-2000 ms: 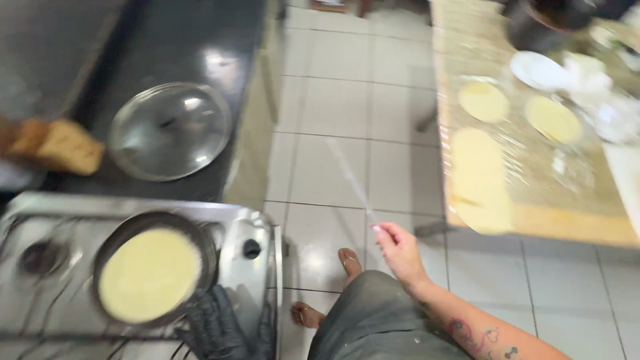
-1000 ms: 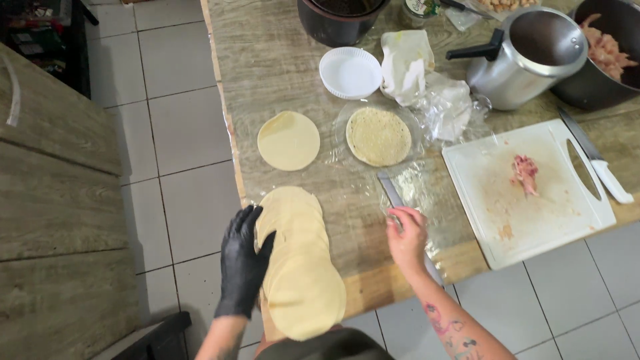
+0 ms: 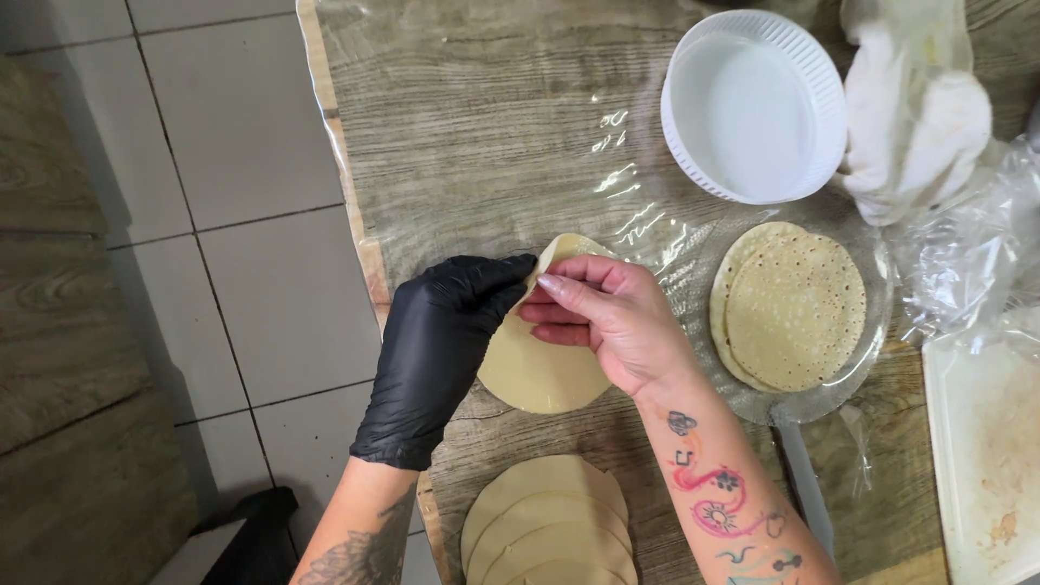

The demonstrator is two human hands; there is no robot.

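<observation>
My left hand (image 3: 451,345), in a black glove, pinches the raised edge of a pale round dough disc (image 3: 552,374) lying on the plastic-covered table. My bare right hand (image 3: 605,313) has its thumb and fingers at the same lifted edge, touching my left fingertips. Below them, several overlapping dough discs (image 3: 548,520) form a row. To the right, browned, spotted rounds (image 3: 796,313) lie on a clear glass plate (image 3: 873,366). A metal blade or spatula (image 3: 804,479) is partly hidden behind my right forearm.
A white ribbed dish (image 3: 747,110) stands above the plate, beside a white cloth (image 3: 918,122) and crumpled clear plastic (image 3: 967,244). A stained white cutting board (image 3: 979,455) is at the right. The table's left edge (image 3: 345,171) borders the tiled floor.
The view has moved from the stove to the table. My right hand has let go of the metal tool, and both hands have moved to the single disc, whose edge is now lifted.
</observation>
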